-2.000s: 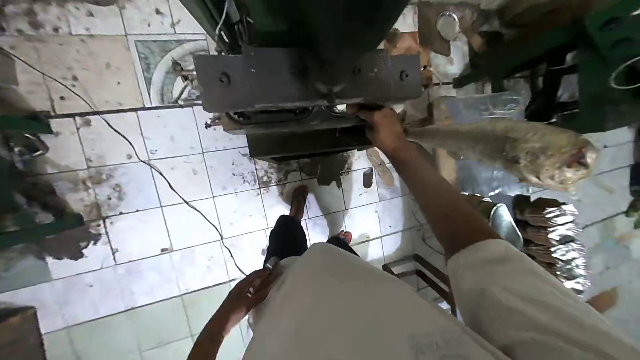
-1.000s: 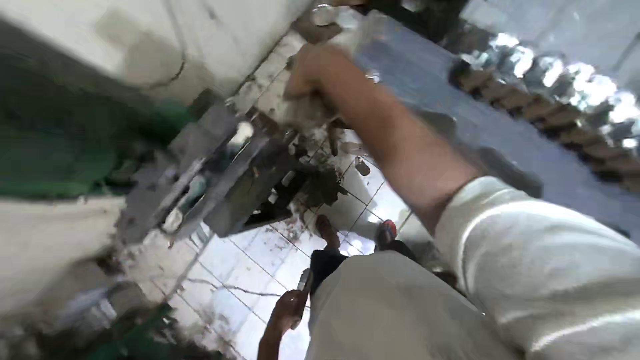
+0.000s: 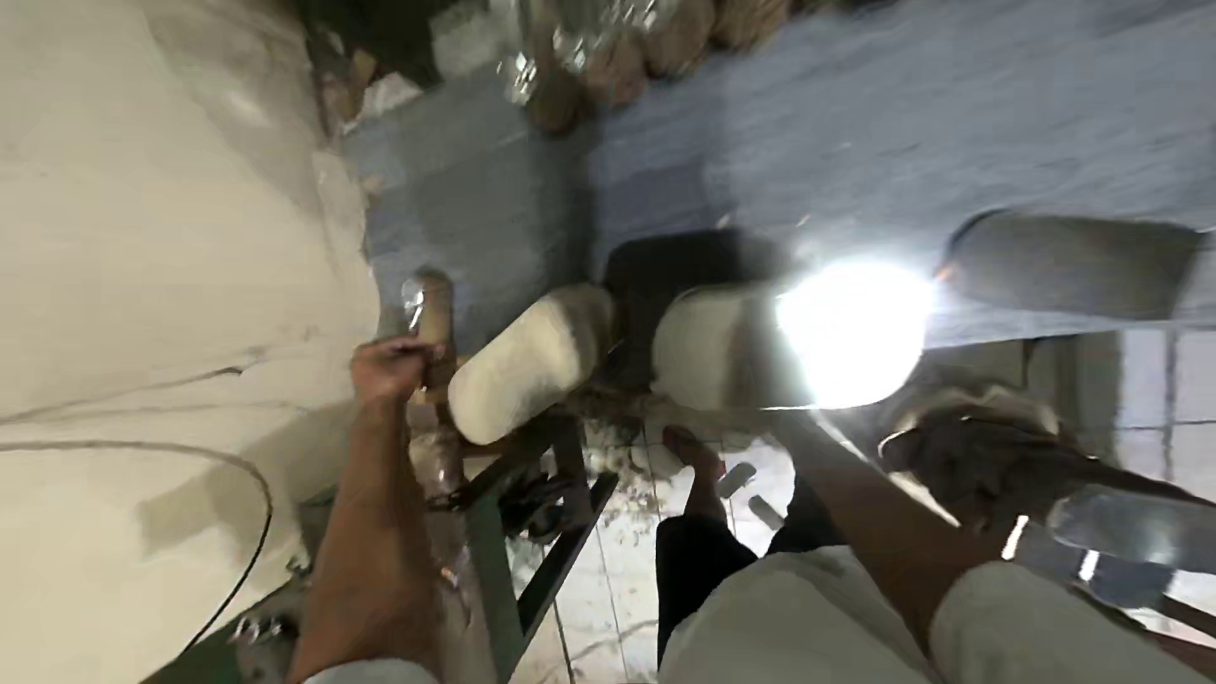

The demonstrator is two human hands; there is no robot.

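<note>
At the left end of a grey worktop (image 3: 855,152), my left hand (image 3: 391,369) has curled fingers against a small brown object with a shiny top (image 3: 433,309); blur hides whether they grip it. A pale, rounded, oblong block (image 3: 518,375) lies tilted just right of that hand. Further right, a second pale rounded piece (image 3: 698,347) runs into a strong white glare (image 3: 855,332). My right forearm (image 3: 883,513) reaches up to this glare, which hides my right hand and whatever it touches. A dark grey flat piece with a rounded end (image 3: 1073,266) rests near the worktop's right front edge.
Several brown pieces with shiny wrapping (image 3: 617,66) line the far side. A stained wall (image 3: 171,237) with a dark cable (image 3: 261,494) stands at left. A green metal frame (image 3: 494,570) is below the worktop. Dark crumpled material (image 3: 988,446) lies at right, above the tiled floor (image 3: 608,608).
The view has swung strongly from the green machine to the worktop. My left hand, low beside my body earlier, is now stretched out to the worktop's end.
</note>
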